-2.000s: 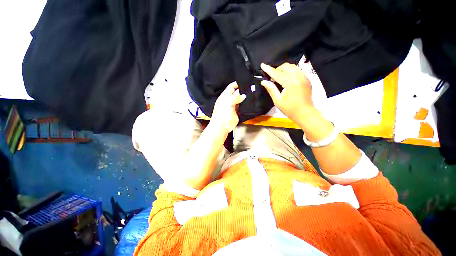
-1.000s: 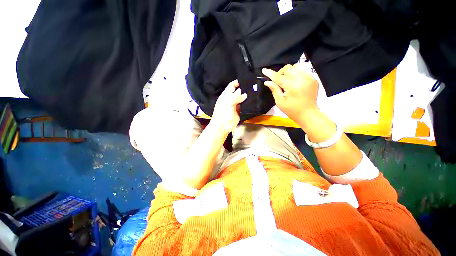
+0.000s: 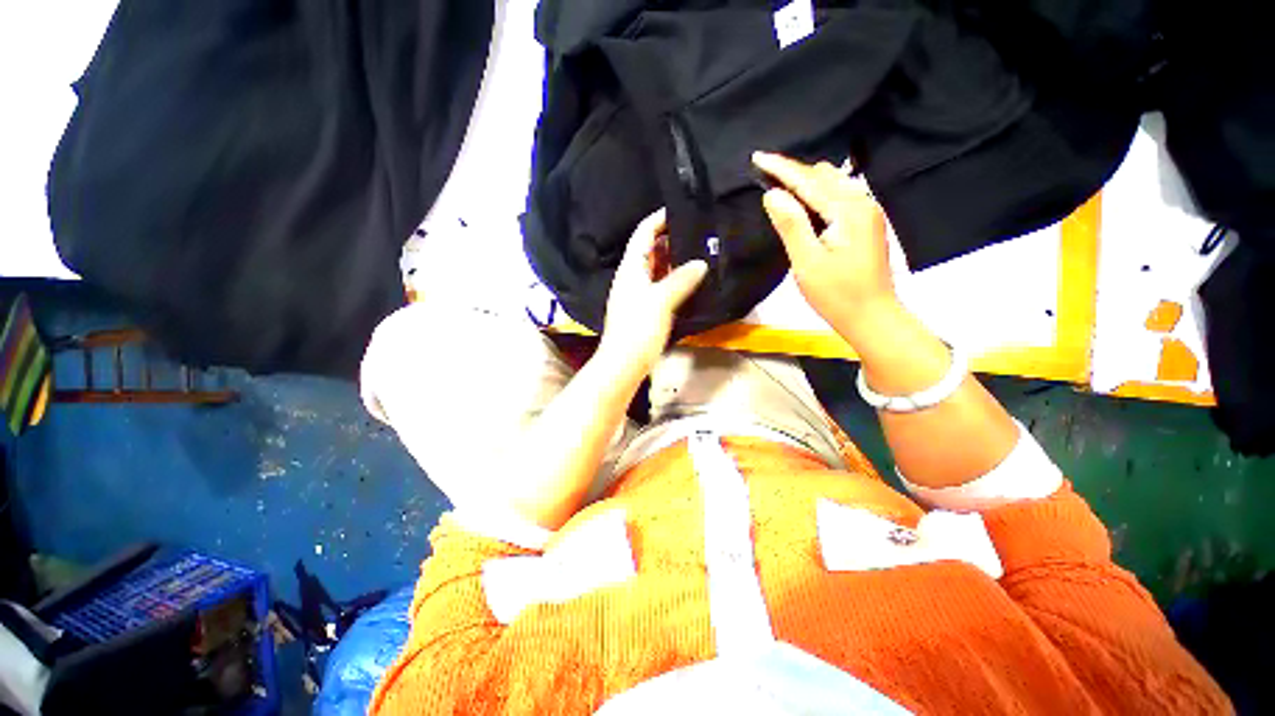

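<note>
A black garment (image 3: 923,126) lies spread on the white table in front of me, with a white label (image 3: 793,21) near the top and a small white mark near my fingers. A zip (image 3: 682,154) shows as a thin line on it. My left hand (image 3: 650,287) pinches the garment's near part between thumb and fingers. My right hand (image 3: 832,238) is just right of it, thumb and forefinger apart over the cloth. A small dark thing shows at its forefinger tip; I cannot tell what it is or whether the palm holds a tool.
Another black garment (image 3: 266,182) hangs over the table edge at the left. More black cloth (image 3: 1244,280) is at the far right. Yellow tape (image 3: 1077,294) edges the table. A blue crate (image 3: 175,602), a blue bag (image 3: 366,657) and a wooden stool (image 3: 119,367) are at the lower left.
My right hand has lifted slightly up and away from my left hand, and its thumb and forefinger have moved off the small white mark. My left hand's fingers have shifted slightly on the cloth.
</note>
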